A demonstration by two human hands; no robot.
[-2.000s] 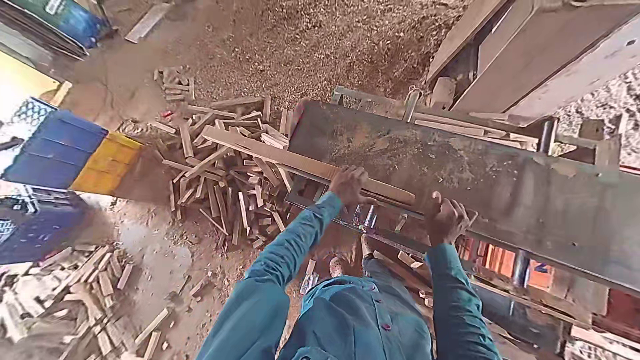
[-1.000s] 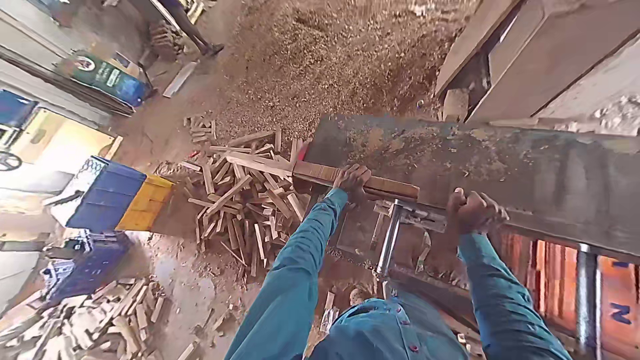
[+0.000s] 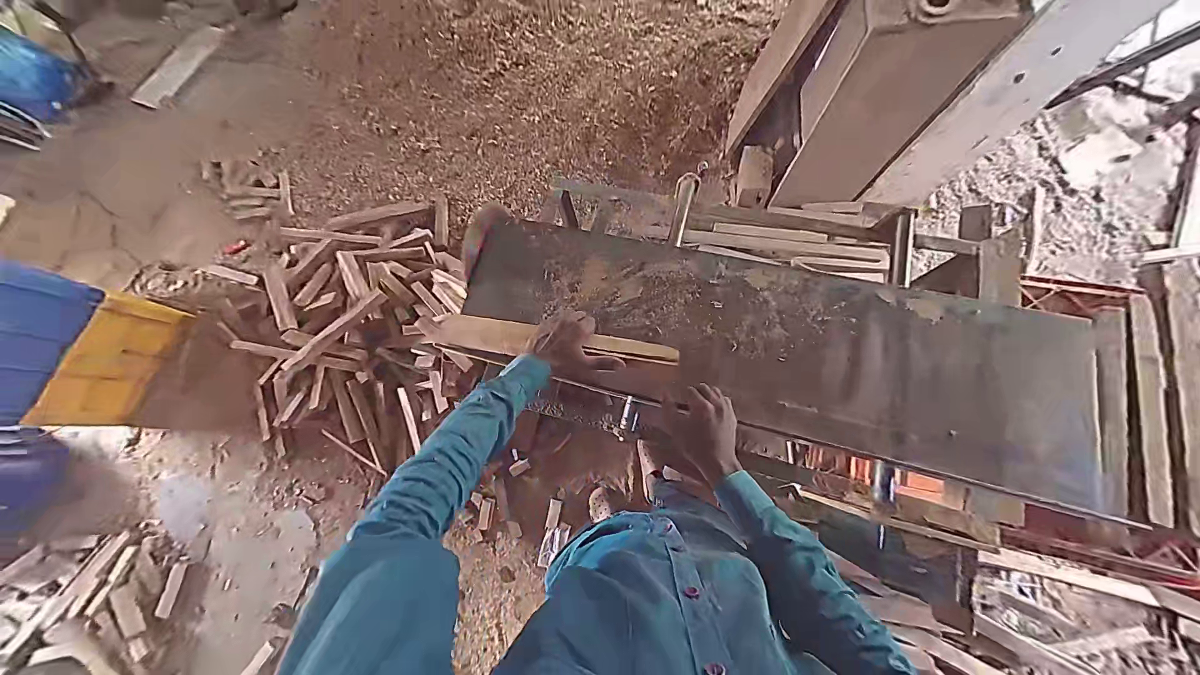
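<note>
A narrow wooden board [image 3: 487, 335] lies along the near left part of a dark metal machine table [image 3: 891, 375], its left end sticking out a little past the table's end. My left hand [image 3: 569, 342] rests over the board with its thumb stretched to the right; how far the fingers wrap around it is hidden. Just right of the board's right end, my right hand [image 3: 705, 427] is at the table's near edge, fingers bent and partly in shadow. Whether it touches the board or holds anything cannot be made out. Wood dust lies scattered on the table top.
Left of the table is a heap of short wood offcuts [image 3: 328, 319]. A blue crate [image 3: 42, 337] and a yellow crate [image 3: 117, 361] stand farther left. Wooden strips [image 3: 797, 246] lie behind the table, near a large metal frame [image 3: 900, 103]. More offcuts [image 3: 122, 581] lie lower left.
Less of the board sticks out past the table's left end than two seconds ago. My right hand has come down from the table top to its near edge.
</note>
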